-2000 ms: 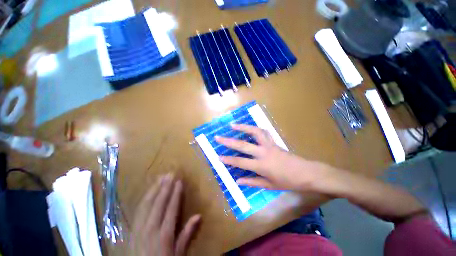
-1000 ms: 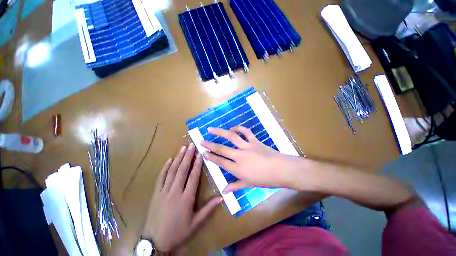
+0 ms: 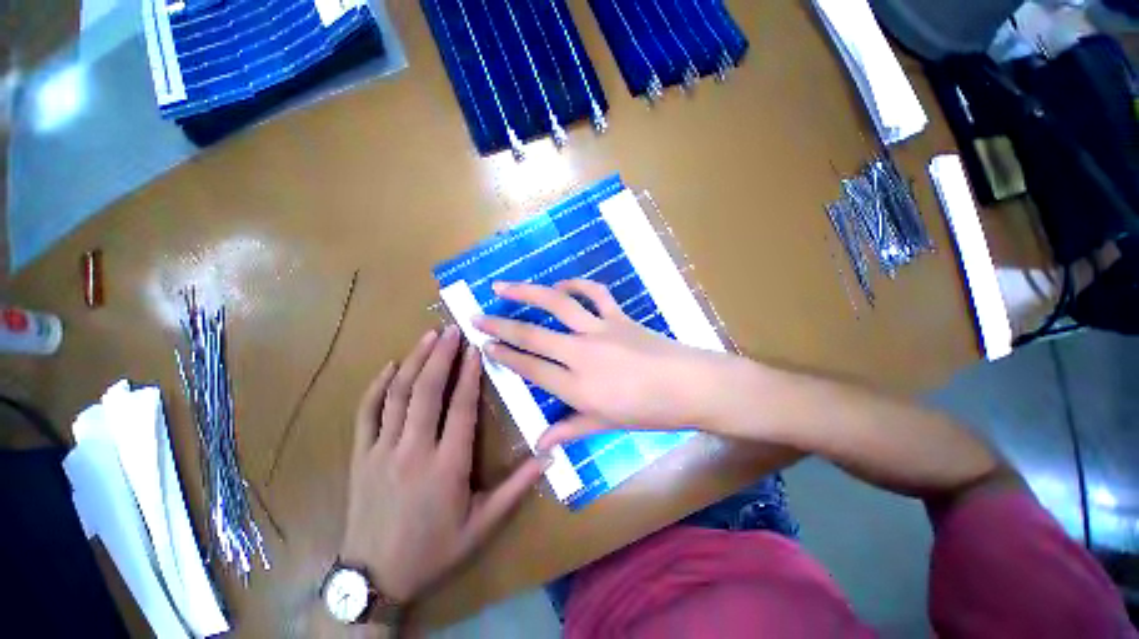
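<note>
The blue solar panel (image 3: 581, 256) with silvery cross lines lies on the tan tabletop before me. One white strip (image 3: 662, 268) runs along its right side and another white strip (image 3: 465, 306) along its left. My right hand (image 3: 600, 362) lies flat across the panel, fingers spread, fingertips on or beside the left strip. My left hand (image 3: 425, 449), with a watch at the wrist, lies on the table against the panel's left edge, thumb stretched toward its lower corner. Neither hand visibly grips anything. Fine wire ends stick out at the panel's edges.
Beyond the panel lie two dark blue cell stacks (image 3: 518, 75). A thick blue stack (image 3: 250, 50) is at upper left. Silver ribbons (image 3: 219, 437), white strips (image 3: 138, 499) and a brown wire (image 3: 319, 368) lie left. Short silver pieces (image 3: 884, 215) and white strips (image 3: 972, 256) lie right.
My left hand has moved up and right from the table to the panel's left edge. My right hand has shifted toward the left strip. The view has shifted, with the far items higher in the picture.
</note>
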